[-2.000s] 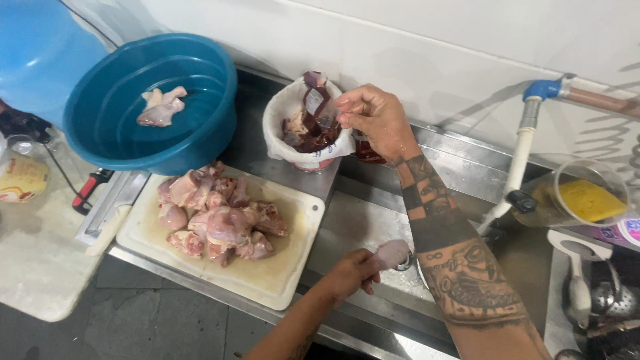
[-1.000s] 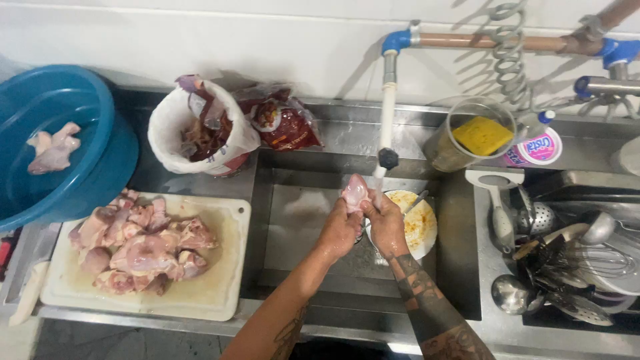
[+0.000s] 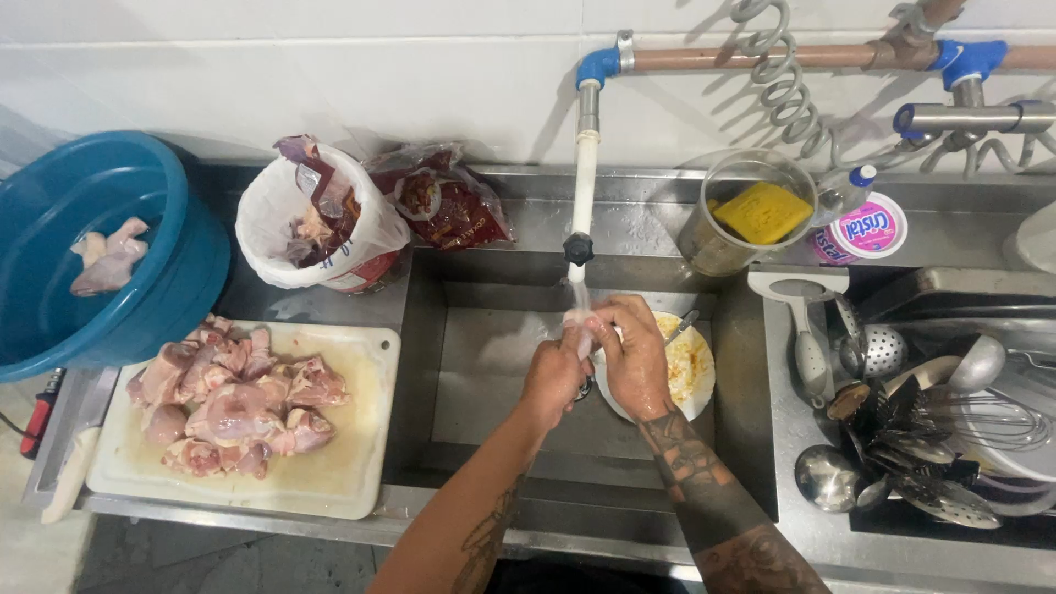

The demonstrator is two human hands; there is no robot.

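Over the steel sink, my left hand grips a raw chicken piece under the water running from the white tap pipe. My right hand has its fingers on the same piece; they hide much of it. A soiled white plate with cutlery lies in the sink beside my right hand. To the left, raw chicken pieces are heaped on a white cutting board. More chicken lies in the blue tub.
A lined white bucket holds scraps, with a red plastic bag beside it. A knife with a pale handle lies by the board. Right of the sink are a yellow sponge in a clear container and several utensils.
My right hand has moved from beside the bucket to the sink, where both hands are now at the chicken piece. My left hand held it near the sink's front edge before. The view has shifted right.
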